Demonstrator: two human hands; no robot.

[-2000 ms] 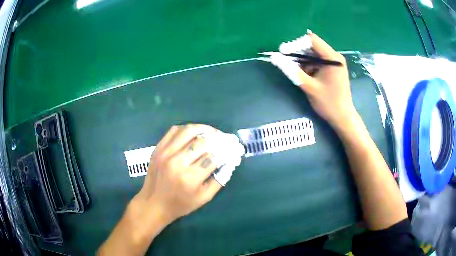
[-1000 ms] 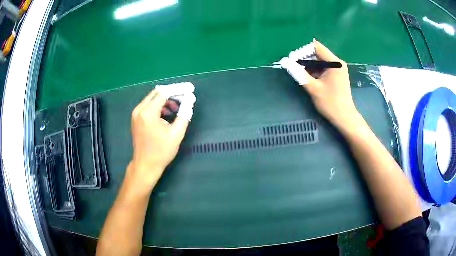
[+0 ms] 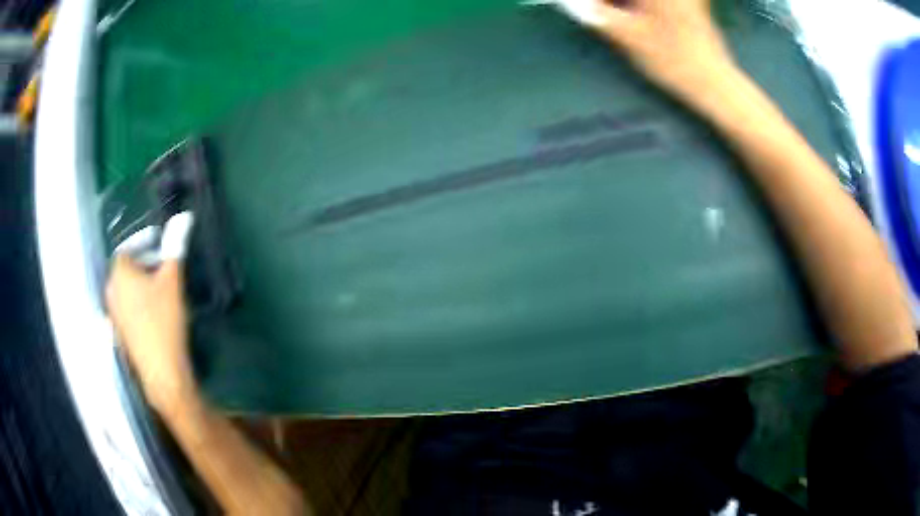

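The frame is blurred. My left hand (image 3: 151, 292), with white finger cots, is at the stack of black phone frames (image 3: 210, 242) at the left of the mat. Its fingertips overlap the stack's left side; I cannot tell if they grip it. The carrier strip (image 3: 484, 173) with rows of small dark adhesive pieces lies across the mat, touched by neither hand. My right hand (image 3: 661, 30) is cut off by the top edge, above the strip's right end. A pale tip shows by its fingers, but the tweezers' body is hidden or out of view.
The dark green work mat (image 3: 504, 312) lies in front of me. The glossy green belt (image 3: 272, 50) is behind it. A white metal ledge (image 3: 66, 242) runs down the left. A blue reel (image 3: 901, 151) is cut off at the right edge, by a white surface.
My left hand has moved left and down from above the mat to the phone frames. The view has shifted, so my right hand and the strip sit higher in the picture.
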